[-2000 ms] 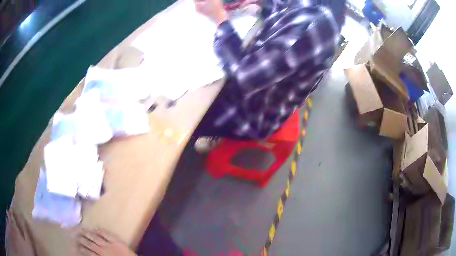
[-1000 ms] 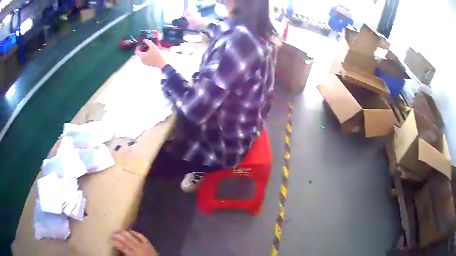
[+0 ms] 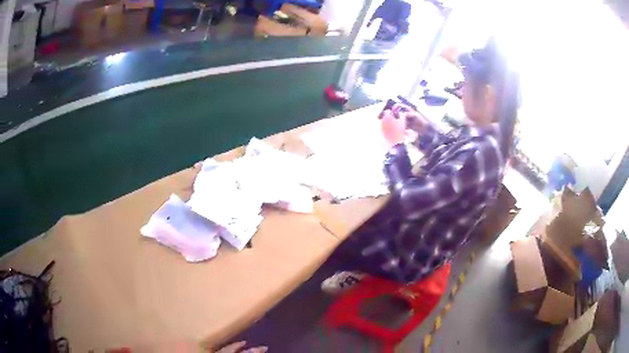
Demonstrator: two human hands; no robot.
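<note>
No work piece is seen in my hands. Fingertips of my right hand (image 3: 243, 347) show at the bottom edge, by the near edge of the cardboard-covered table (image 3: 131, 276). The rest of that hand is cut off, so its grip cannot be told. My left hand is not in view. White folded sheets or pouches (image 3: 183, 231) lie in a loose overlapping pile on the table. A tangled heap of black cords (image 3: 26, 307) lies at the lower left. A blurred reddish patch shows at the bottom edge.
A co-worker in a plaid shirt (image 3: 441, 207) sits on a red stool (image 3: 386, 310) at the table's right side, holding something dark. A green conveyor (image 3: 158, 138) runs behind the table. Open brown cartons (image 3: 534, 276) stand on the floor at right, beyond yellow-black tape (image 3: 445, 314).
The view has swung left, so the table, sheets and co-worker sit further right. The black cords have come into view. My right hand shows less, at the bottom edge.
</note>
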